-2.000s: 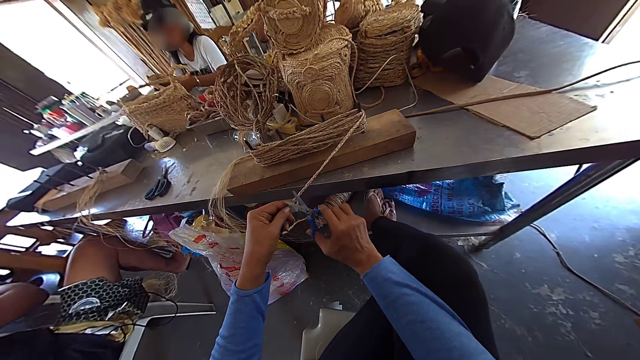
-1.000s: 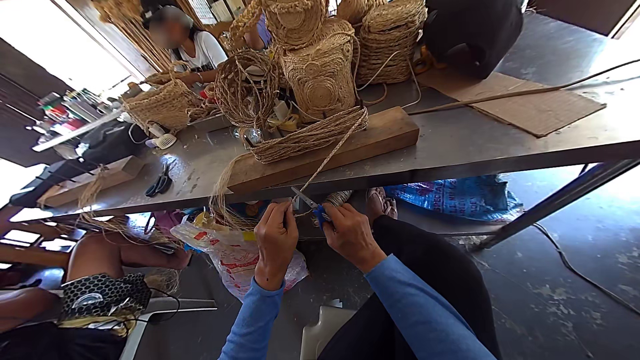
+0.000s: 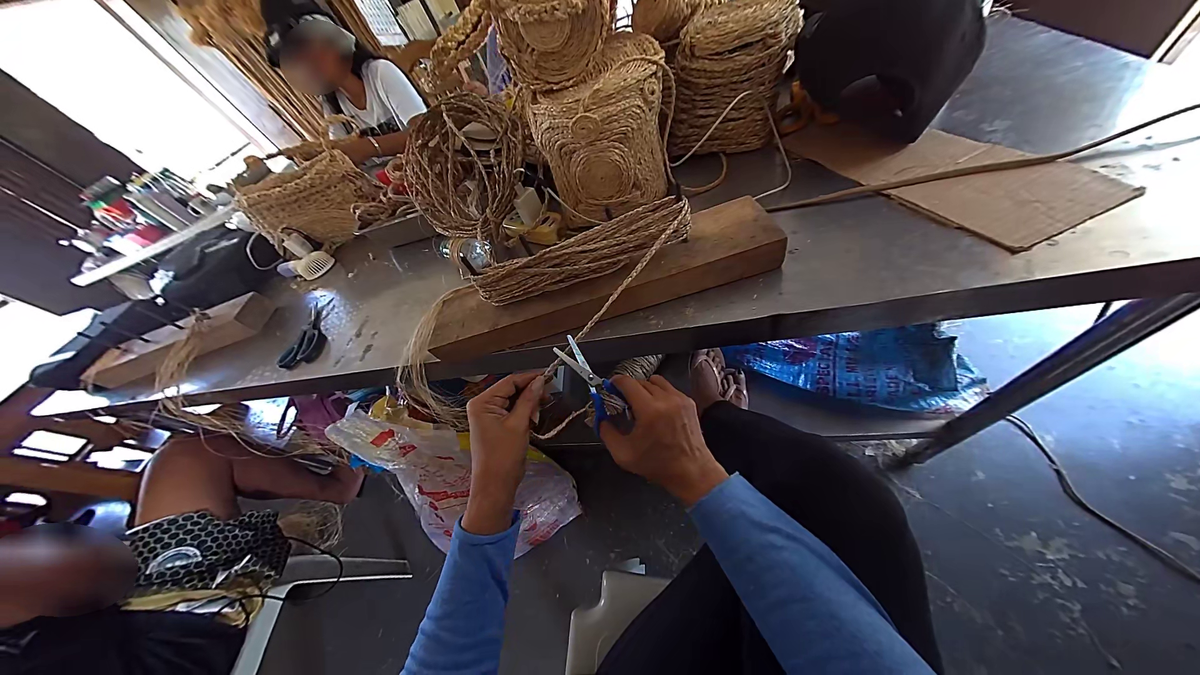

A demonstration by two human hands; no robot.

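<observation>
My left hand pinches a twisted fibre cord below the table's front edge. Blue-handled scissors are in my right hand, their blades parted and pointing up and left beside the cord. From my left hand the cord climbs to a bundle of wound cord, looped around pegs on a wooden block. Loose pale fibres hang off the block's left end. Another length of cord curves below the scissors, between my hands.
Woven baskets, a coil of cord and a cardboard sheet lie on the metal table. Black-handled scissors are at left. A plastic bag hangs below. One person sits across the table, another at the left.
The scissors, which were against the fingers of my left hand, now stand clear with blades spread. My two hands have moved slightly apart.
</observation>
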